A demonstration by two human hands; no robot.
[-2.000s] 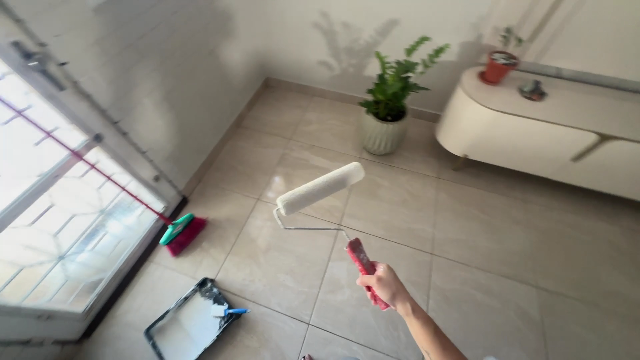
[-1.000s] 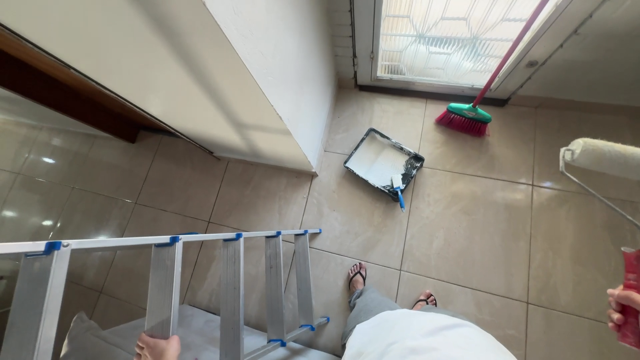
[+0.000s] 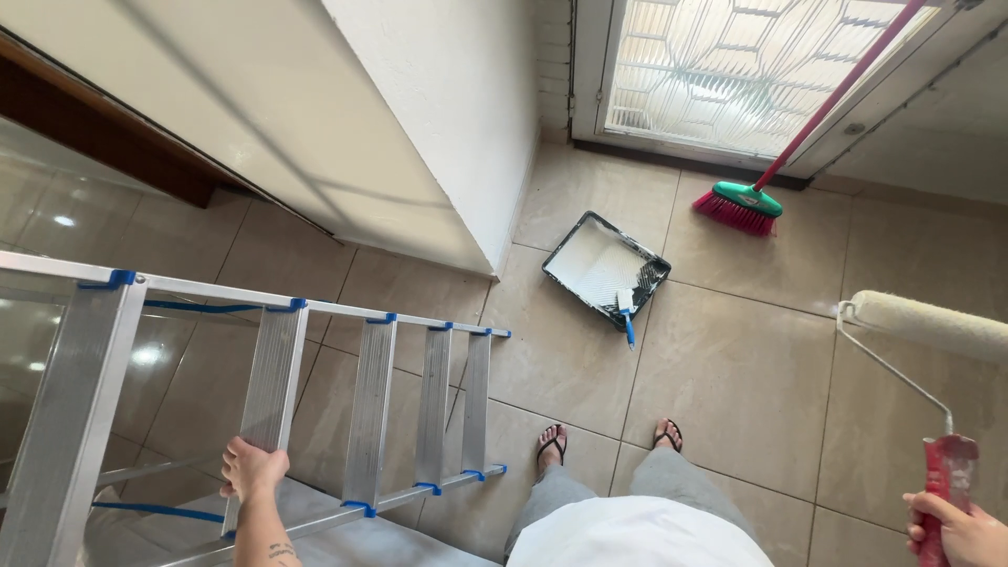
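Note:
With my left hand [image 3: 256, 468] I grip a step of the aluminium stepladder [image 3: 368, 409], at the lower left of the head view. My right hand [image 3: 957, 528] is closed around the red handle of a paint roller [image 3: 929, 319] at the right edge; its off-white sleeve lies above the hand and runs partly out of view. A black paint tray [image 3: 557, 274] holding white paint rests on the floor tiles ahead of my feet. Across the tray's near corner lies a small paintbrush [image 3: 628, 319] with a blue handle.
A broom [image 3: 740, 206] with a green head and pink bristles leans by the glass-panelled door [image 3: 709, 150]. A white wall corner [image 3: 492, 236] juts out left of the tray. Grey fabric [image 3: 331, 535] lies beneath the ladder. My feet in flip-flops stand on the tiles.
The view has swung from the plant and cabinet side to the ladder. My left hand, unseen two seconds ago, is on the ladder step in both later frames. The roller has stayed in my right hand.

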